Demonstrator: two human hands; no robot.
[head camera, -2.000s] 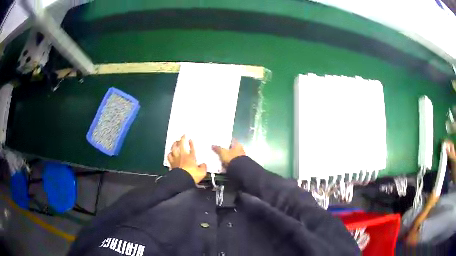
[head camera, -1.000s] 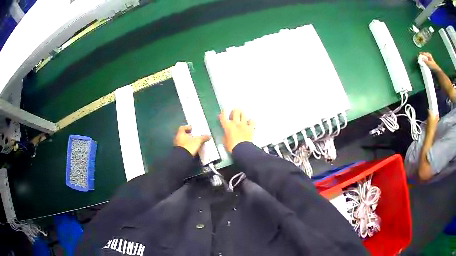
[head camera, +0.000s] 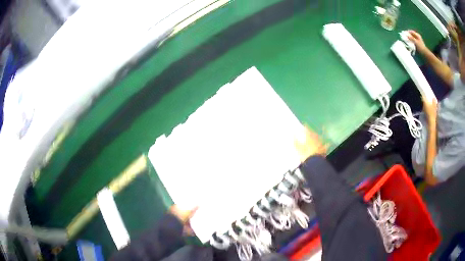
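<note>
A row of white power strips (head camera: 229, 153) lies side by side on the green bench, with white cords bunched at the edge nearest me. My left hand (head camera: 184, 218) is against the row's near left side. My right hand (head camera: 312, 142) is blurred and lies against its right side, so the row is held between both hands. My fingers are partly hidden or washed out. A single white power strip (head camera: 113, 218) lies apart at the left.
The blue parts bin (head camera: 89, 251) is cut off at the lower left. A red tote (head camera: 415, 219) with corded strips stands at the lower right. Another white strip (head camera: 357, 61) lies on the bench's right. A person (head camera: 448, 117) there holds a strip. A white shelf curves along the upper left.
The view has turned right. My left hand has left the separate strip, which no longer shows apart from the row. My right hand has moved from the row's left part to its right side.
</note>
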